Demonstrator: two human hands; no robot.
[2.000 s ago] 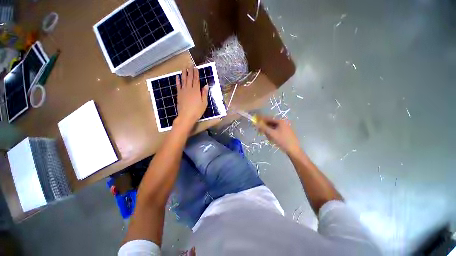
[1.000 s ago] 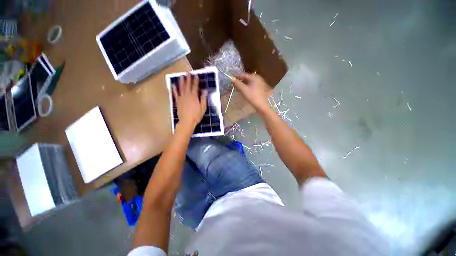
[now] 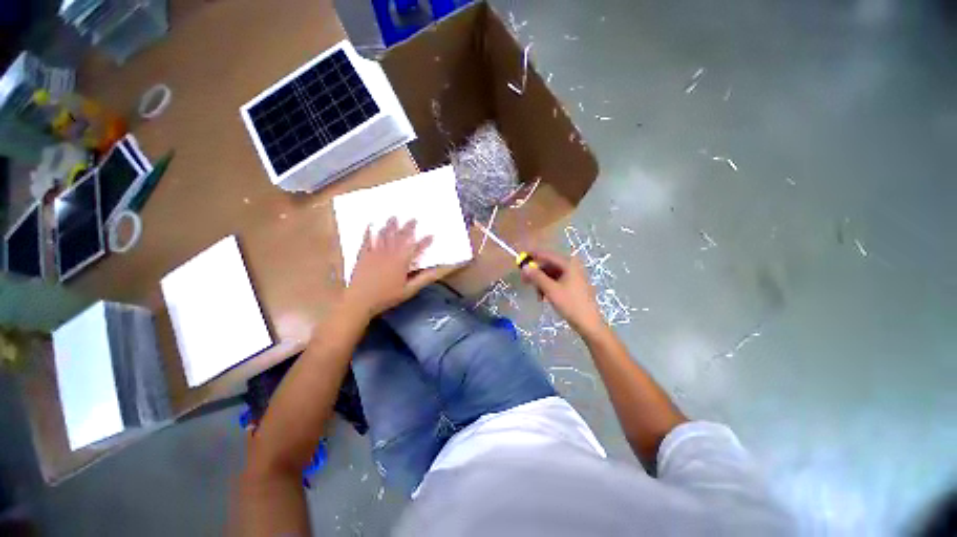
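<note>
A solar panel (image 3: 420,202) lies white back up at the table's right edge, in front of me. My left hand (image 3: 386,262) lies on its lower left part with the fingers spread, pressing on the panel. My right hand (image 3: 561,285) is shut on the yellow-and-black handle of the trimming tool (image 3: 504,243). The tool's thin shaft points up and left, its end close to the panel's right edge. Whether the tip touches the panel I cannot tell.
A thick panel stack (image 3: 320,115) stands behind. The open cardboard box (image 3: 561,136) holds tangled strips (image 3: 485,173). A white-topped pile (image 3: 215,309) and a taller stack (image 3: 89,376) are at left. Tape rolls (image 3: 126,231) and loose panels (image 3: 79,226) lie far left. Offcuts (image 3: 614,304) litter the floor.
The panel under my left hand showed its dark cell face before and now shows its white back. My right hand has moved back down from beside the panel's upper right, with the tool now clearly visible.
</note>
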